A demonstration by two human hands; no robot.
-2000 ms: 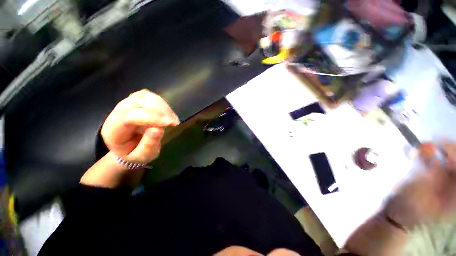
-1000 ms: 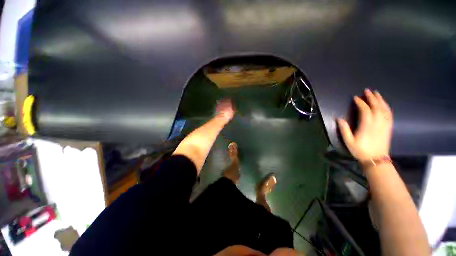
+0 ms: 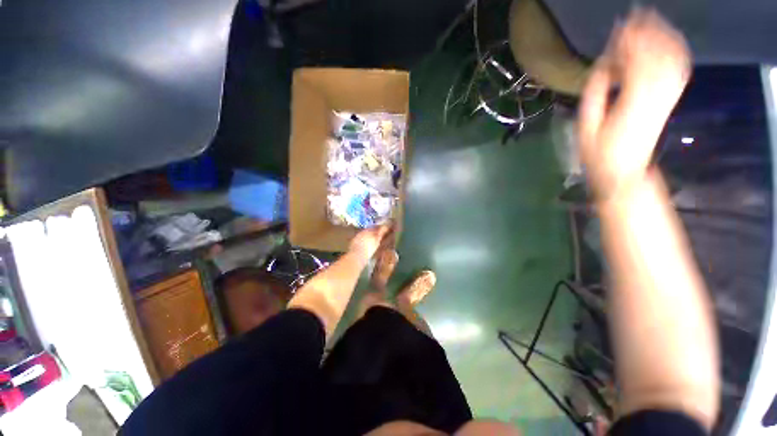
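Observation:
An open brown cardboard box point(image 3: 308, 162) stands on the floor under the dark worktop. Pale scraps point(image 3: 365, 166) with some blue and dark pieces lie inside it. My left hand point(image 3: 371, 241) is at the box's near edge and grips it; the fingers are partly hidden. My right hand point(image 3: 635, 85) is blurred and rests at the edge of the dark worktop, its fingers partly curled. I see nothing in it. My feet in tan-gold slippers point(image 3: 420, 287) are on the floor just behind the box.
The dark worktop point(image 3: 111, 85) curves round at upper left and continues at upper right. A wire-like round base point(image 3: 511, 92) stands right of the box. A thin black metal frame point(image 3: 541, 345) is at lower right. A white tabletop point(image 3: 77, 289) and a brown wooden panel point(image 3: 177, 317) are at left.
The box has come out from under the worktop towards my feet, with my left hand now at its edge. My right hand has moved from lying spread on the worktop to its edge.

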